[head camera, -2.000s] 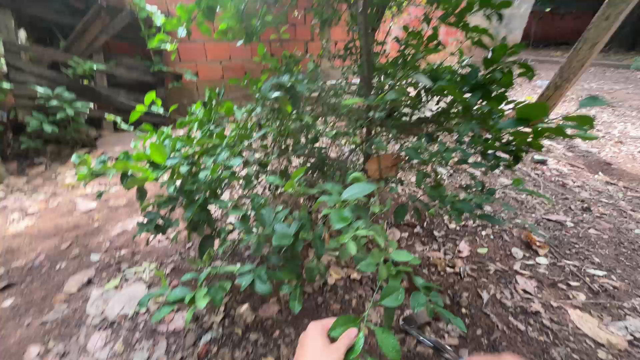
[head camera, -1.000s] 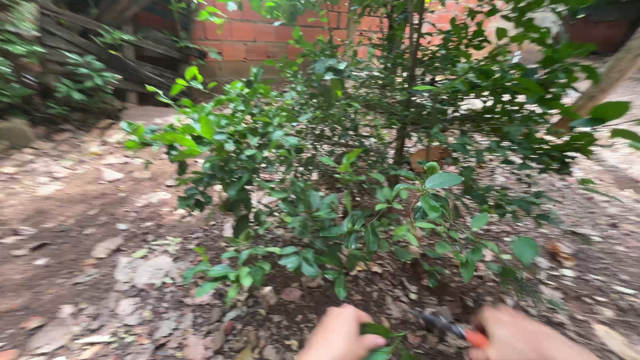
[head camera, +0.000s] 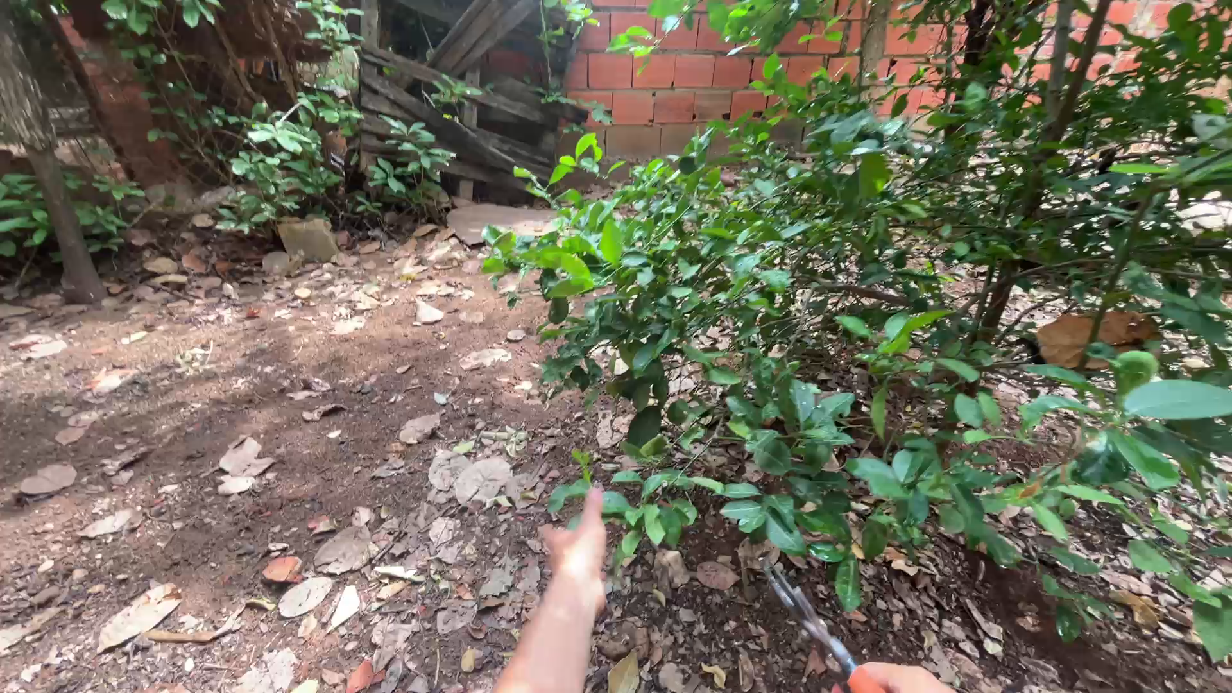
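Note:
My left hand (head camera: 577, 549) reaches out over the leaf litter, its fingertips by the low leaves at the near left edge of a green shrub (head camera: 693, 289). It appears to hold nothing; the fingers are partly hidden behind the hand. At the bottom right my right hand (head camera: 900, 679) is closed on the orange handle of metal pruning shears (head camera: 808, 616), partly cut off by the frame edge. The blades point up and left, below the shrub's lowest leaves, and look slightly parted.
Dry leaves (head camera: 303, 597) cover the brown soil. Behind the shrub stands a red block wall (head camera: 674, 77), with weathered wooden boards (head camera: 452, 115) to its left. A thin tree trunk (head camera: 63, 212) rises at the far left; a stem of the shrub (head camera: 1020, 221) stands right.
The view has swung left. My left hand, earlier at a leafy sprig, now reaches toward the shrub's left side with no sprig visible in it. The shears remain in my right hand.

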